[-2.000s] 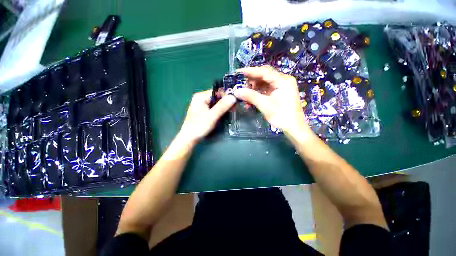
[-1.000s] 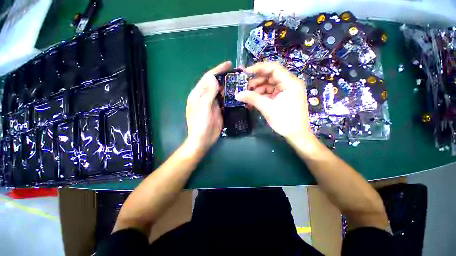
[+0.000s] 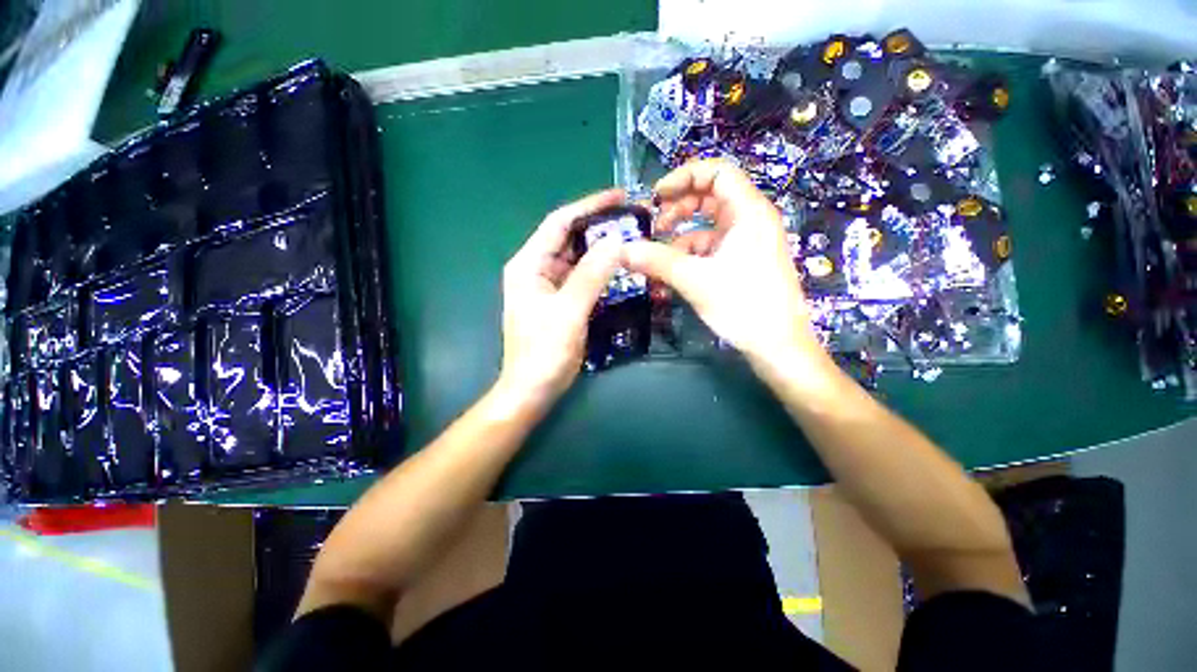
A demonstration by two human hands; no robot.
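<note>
A black housing is held upright above the green mat, its lower end showing below my fingers. A small pale circuit board lies in or on its upper part. My left hand wraps the housing from the left, its thumb on the board. My right hand is at the housing's upper right, its thumb pressed on the board beside my left thumb and its fingers at the top right edge. The thumbs hide part of the board, so how far it is seated cannot be told.
Black blister trays are stacked at left. A clear tray of wired boards and speakers is right of my hands. A bag of wired boards lies far right. A black device lies beyond the pale rail. Cardboard boxes stand below the bench.
The board was turned and held at the housing's right; now both thumbs press on it at the housing's top. The far black device and the trays have shifted slightly in view.
</note>
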